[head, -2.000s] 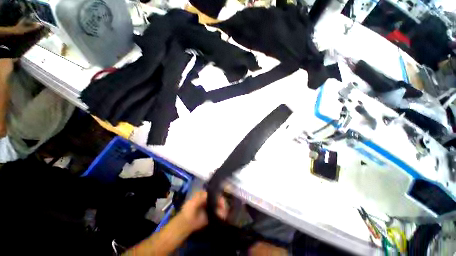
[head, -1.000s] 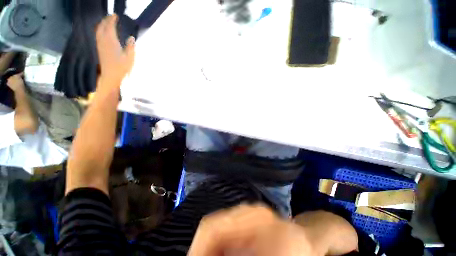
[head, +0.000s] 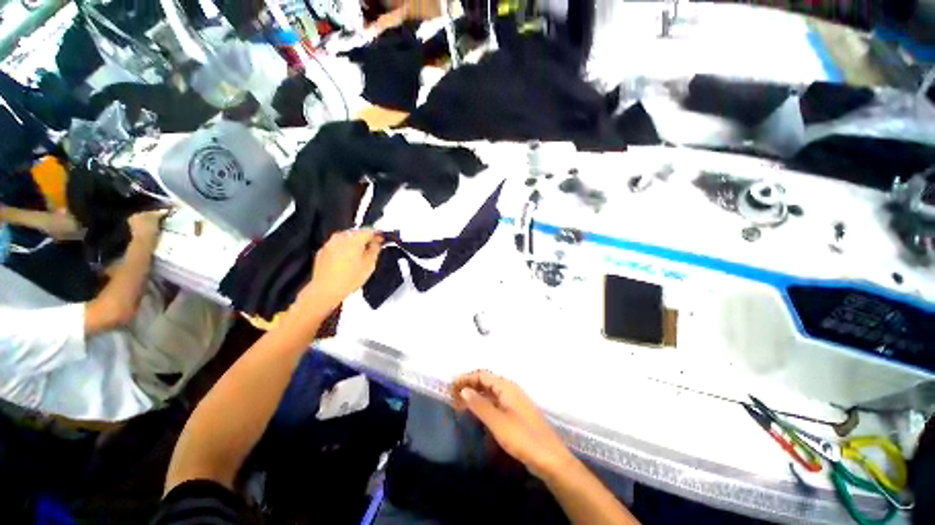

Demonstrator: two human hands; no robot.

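Note:
My left hand (head: pixel 349 263) is at the right side of the black heap of fabric strips (head: pixel 313 215), its fingers closed on the end of a black strip (head: pixel 461 246). The strip runs right towards the needle area (head: pixel 543 269), with a thin white piece along it. My right hand (head: pixel 500 406) is at the table's front edge, fingers loosely curled and apart, with nothing seen in it. The white sewing machine (head: pixel 697 282) with a blue stripe stands to the right.
A dark rectangular pad (head: pixel 634 309) lies on the machine bed. Snips (head: pixel 784 436) and green-yellow scissors (head: pixel 861 477) lie at the front right. A grey vented housing (head: pixel 218 176) stands left. Another worker's arm (head: pixel 128 267) is at far left. Black fabric lies behind the machine.
The view has tilted back up to the machine. My left hand has moved from the heap's front onto a strip at its right. My right hand has come up to the table edge.

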